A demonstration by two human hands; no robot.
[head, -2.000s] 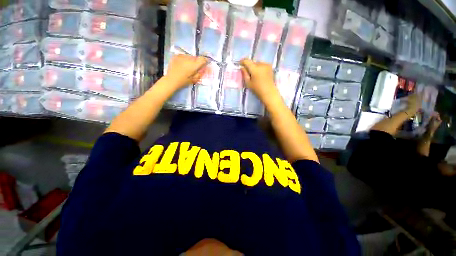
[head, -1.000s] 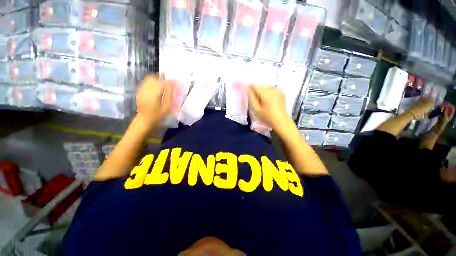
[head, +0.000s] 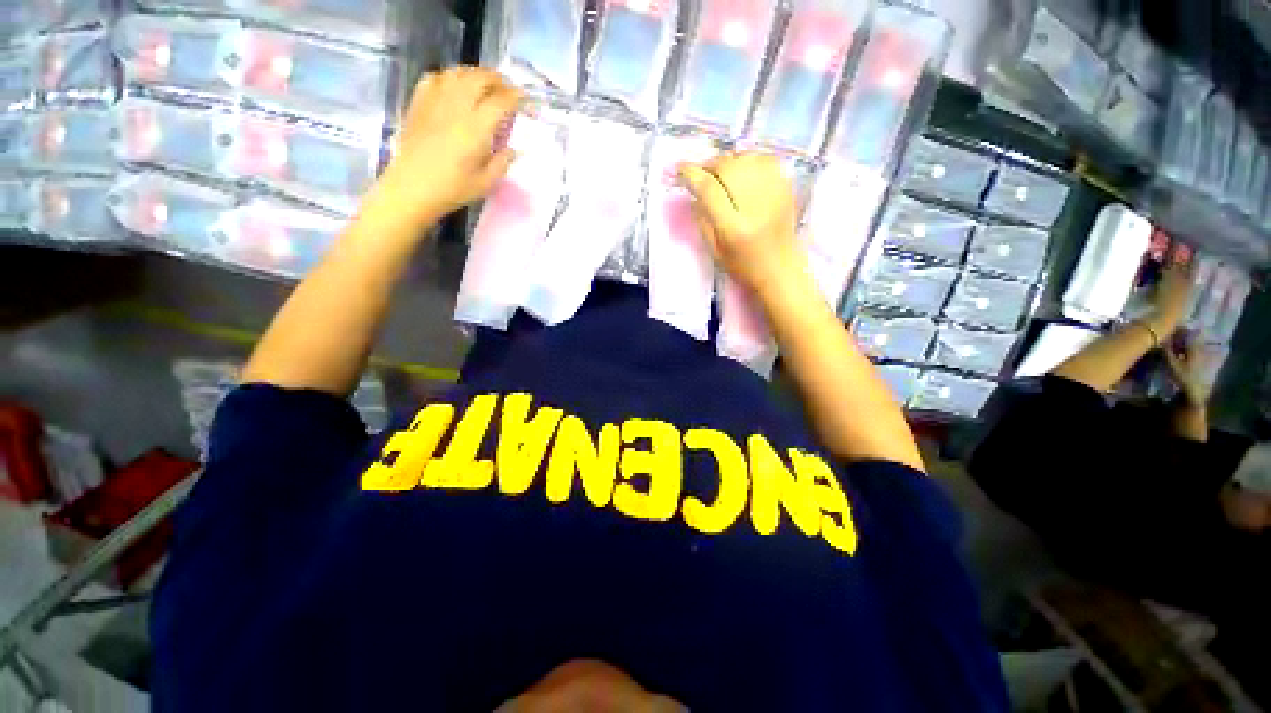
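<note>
A clear blister tray [head: 937,31] lies in front of me. Its far row holds several bagged flat parts [head: 732,56], grey-blue with pink-red. In its near row, several pale pink sleeved parts [head: 680,258] lie slanted and stick out over the tray's front edge. My left hand [head: 453,139] is at the upper end of the leftmost near part, fingers bent; its grip is unclear. My right hand [head: 746,202] pinches the upper end of a near sleeved part right of the middle. The fingers hide part of the sleeves.
Filled tray stacks [head: 300,132] stand at left. A tray of grey parts [head: 962,300] lies at right, with a white box [head: 1108,262] beyond it. Another person's arm [head: 1115,355] reaches in at far right. A red crate [head: 126,508] is on the floor at lower left.
Since the oldest frame, the near-row parts have come out over the tray's front edge. Over the last second, both hands have moved up toward the parts' far ends.
</note>
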